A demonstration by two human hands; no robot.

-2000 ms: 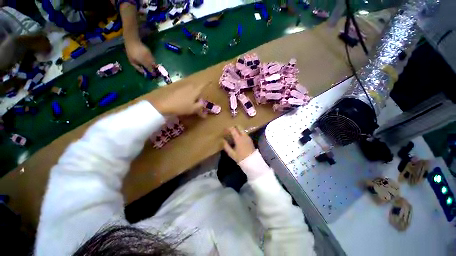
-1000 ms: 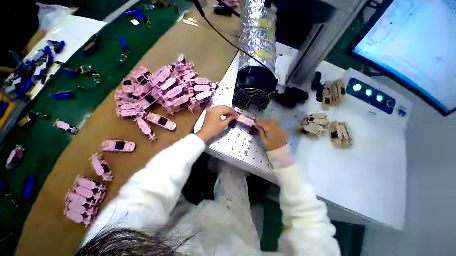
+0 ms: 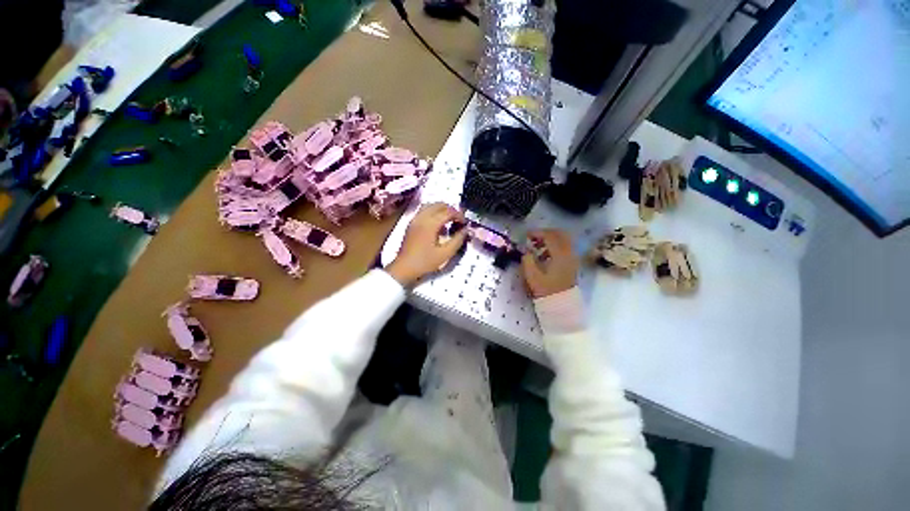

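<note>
A pink housing [image 3: 490, 238] with a dark window lies on the perforated plate [image 3: 477, 283], just below the black nozzle. My left hand [image 3: 427, 245] is at its left end, fingers curled by a dark locating block [image 3: 450, 230]; whether they grip the housing or block is unclear. My right hand [image 3: 551, 265] is to its right, fingers bent, beside another dark block [image 3: 507, 257]. A small gap shows between my right fingertips and the housing; what they hold, if anything, is too small to tell.
The extraction nozzle [image 3: 507, 172] and foil duct [image 3: 515, 65] are just above my hands. A pink heap [image 3: 324, 170] and a row of pink housings [image 3: 155, 399] lie on the brown bench [image 3: 249, 329]. Tan housings [image 3: 676, 267], control panel [image 3: 736, 192] and monitor [image 3: 823, 100] are right.
My view has turned from the bench to the machine table, and both hands have moved onto the plate. Since one second ago, my right fingers have drawn slightly away from the housing.
</note>
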